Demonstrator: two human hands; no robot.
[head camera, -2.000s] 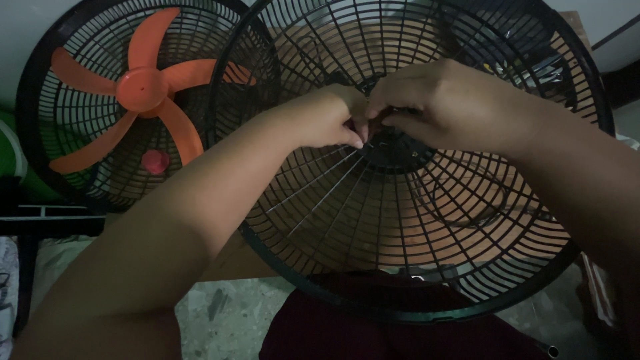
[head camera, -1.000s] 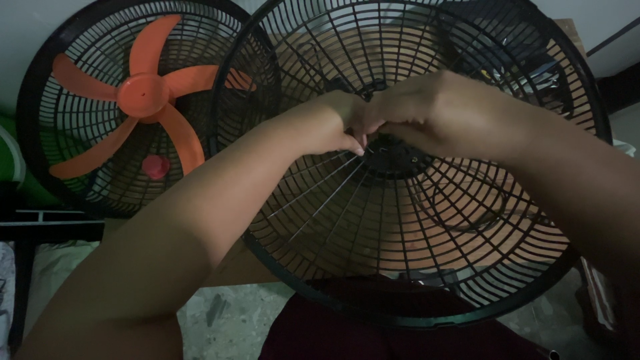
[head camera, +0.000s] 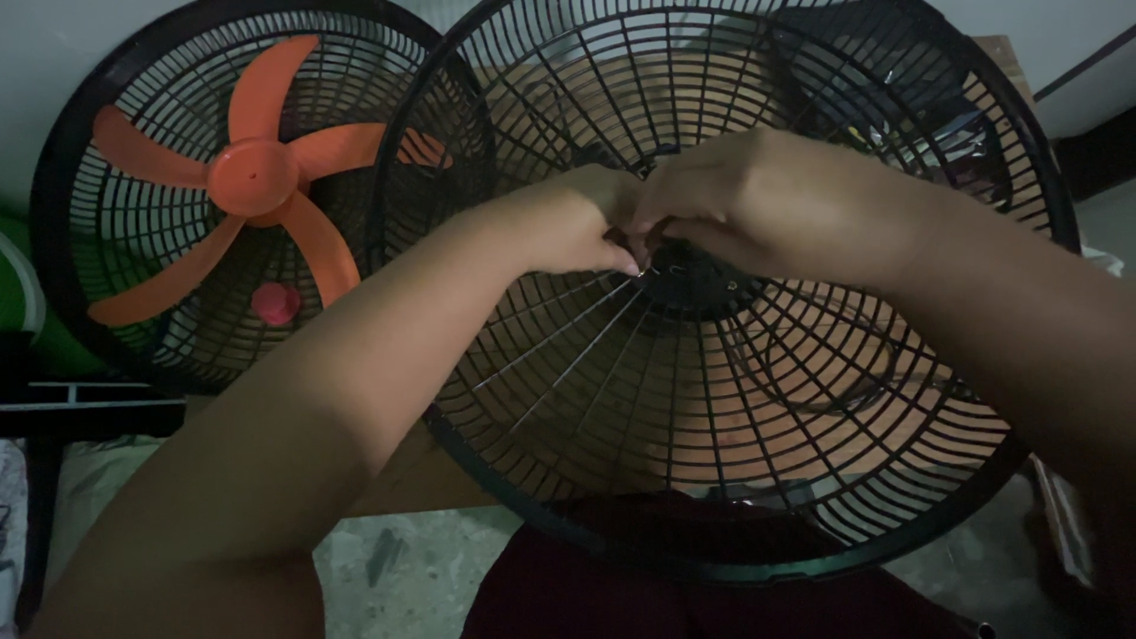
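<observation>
A large black fan grille (head camera: 701, 435) lies over a wooden table and over my lap. At its dark round hub (head camera: 692, 284), my left hand (head camera: 595, 222) and my right hand (head camera: 710, 200) meet, fingertips together. The left thumb and fingers pinch at the hub's upper left edge; what lies between them is too small and shaded to name. My right fingers are bent against the left ones, and whether they grip anything is hidden. Thin pale ribs run down and left from the fingertips.
Left of the grille stands another black grille (head camera: 53, 222) with an orange five-blade fan (head camera: 253, 177) and a small red knob (head camera: 276, 303). Under the big grille are a wooden table (head camera: 417, 479), a coiled cable (head camera: 825, 408) and, at upper right, a dark bag (head camera: 843, 67) with small items.
</observation>
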